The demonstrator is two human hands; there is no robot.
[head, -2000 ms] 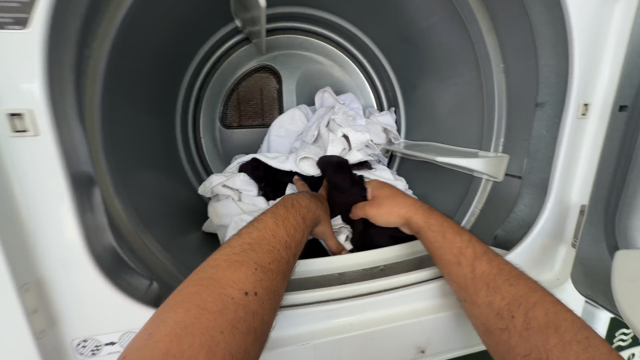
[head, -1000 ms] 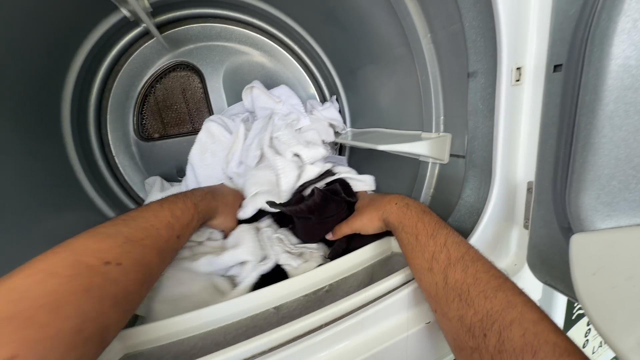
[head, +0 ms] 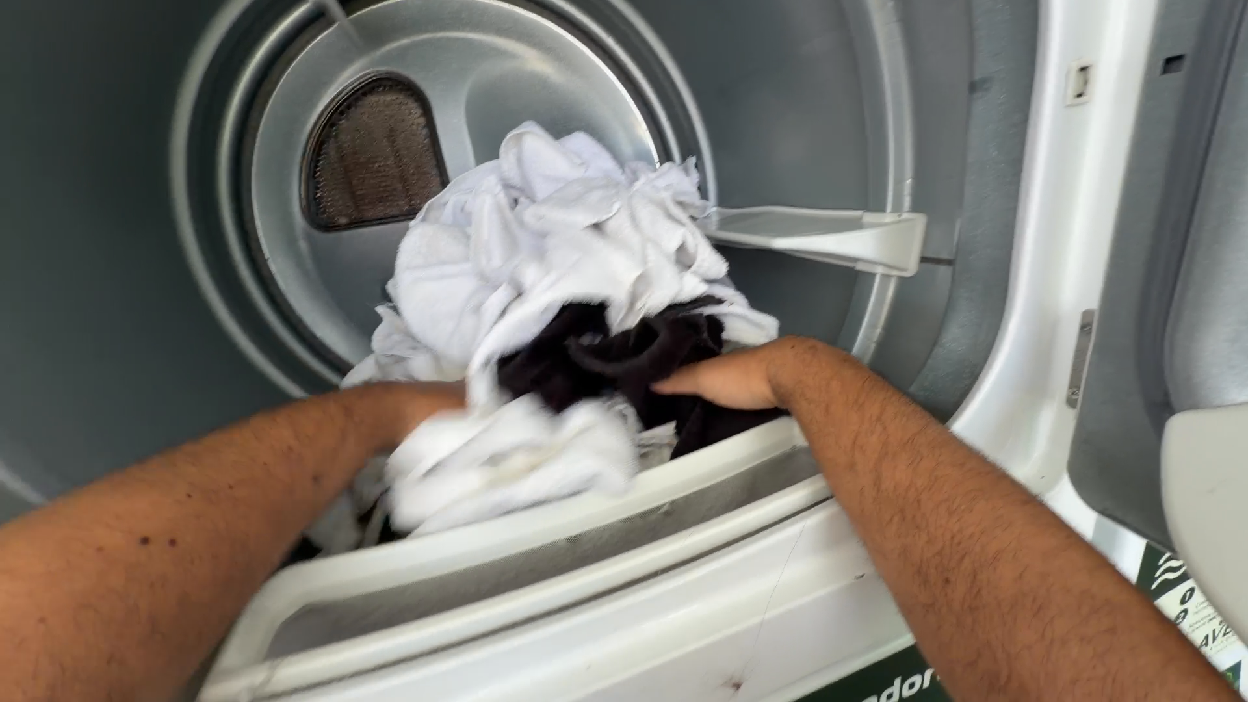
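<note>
A heap of white cloth laundry [head: 565,234] lies inside the metal drum of a dryer, with dark cloth [head: 624,361] in the middle of it. My left hand [head: 429,402] reaches into the heap's left side; its fingers are hidden by white cloth, so its grip does not show. Just right of it, a blurred bundle of white cloth [head: 512,463] sits at the door opening's lower rim. My right hand [head: 726,378] is on the dark cloth at the right, thumb on top and the other fingers hidden beneath or behind it.
A pale drum paddle [head: 829,234] juts out right of the heap. Behind the laundry is a perforated vent [head: 375,151] in the drum's back wall. The white lower rim [head: 585,531] runs below my hands, and the open door [head: 1204,292] stands at the far right.
The view has shifted closer to the drum. My hands, close together on the dark cloth two seconds ago, are now farther apart, the left one deeper among white cloth.
</note>
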